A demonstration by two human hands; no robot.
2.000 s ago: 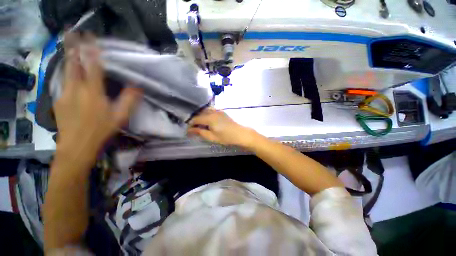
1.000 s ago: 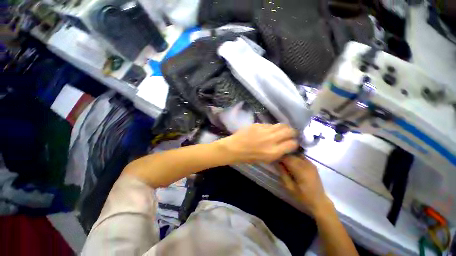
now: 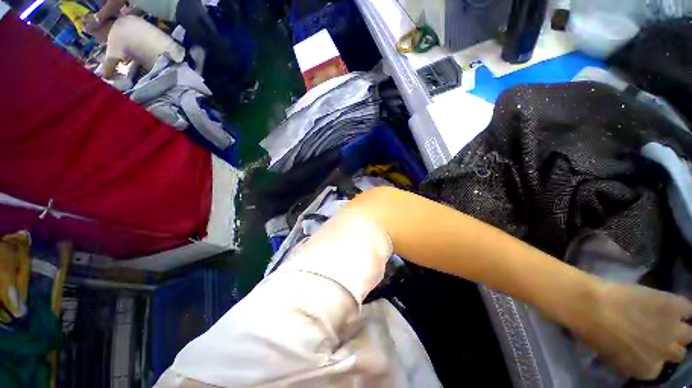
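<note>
The dark grey-brown woven garment piece (image 3: 531, 144) lies in a bulky heap at the right of the view. A pale strip of its lining or backing (image 3: 671, 170) shows at the right edge. My left hand (image 3: 645, 330) is low at the right edge, below the heap, with its fingers bent. The fingertips are partly cut off by the picture's edge, so what they touch or hold cannot be told. My right hand and the sewing machine's needle area are out of the picture.
The ruler-marked table edge (image 3: 512, 333) runs beside my forearm. Cut bundles (image 3: 334, 114) are piled left of the table. A red cloth-covered surface (image 3: 99, 144) is at left. A person (image 3: 140, 42) is at upper left. A black bottle-like object (image 3: 525, 30) stands at the top.
The view has swung far to the left, so the machine head and my right hand have left the picture. My left hand now appears at the lower right edge.
</note>
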